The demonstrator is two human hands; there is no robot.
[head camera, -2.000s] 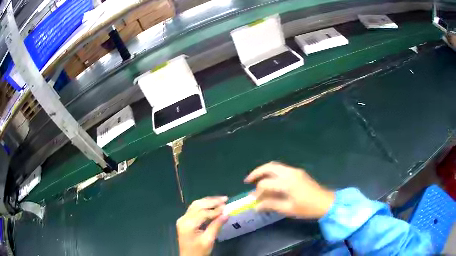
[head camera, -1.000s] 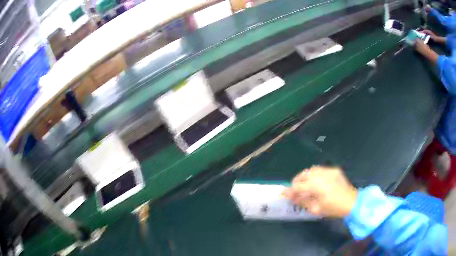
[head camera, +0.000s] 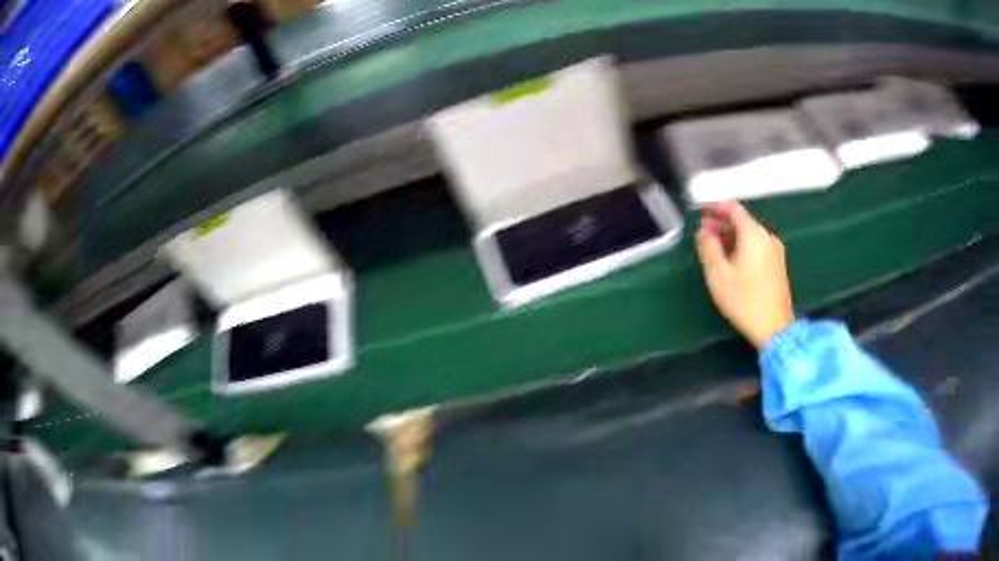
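My right hand [head camera: 747, 272] is over the belt at the right, its fingertips at the near edge of a closed white box [head camera: 761, 175]. The fingers look loosely bent and apart with nothing seen in them; blur hides whether they touch the box. An open white box [head camera: 586, 236], lid standing up with a yellow-green patch, holds a dark flat device left of my hand. Another open box [head camera: 279, 342] with a dark device is farther left. My left hand is out of the picture.
The green conveyor belt [head camera: 427, 356] crosses the view. More closed white boxes [head camera: 865, 142] overlap at the far right, and one closed box [head camera: 153, 334] lies at the left. A pale post [head camera: 93, 367] stands at lower left. The dark bench [head camera: 613, 482] has torn seams.
My right hand has moved from over the bench up to the belt. The box it held is gone from the bench, and a closed box now lies at my fingertips. The view has shifted.
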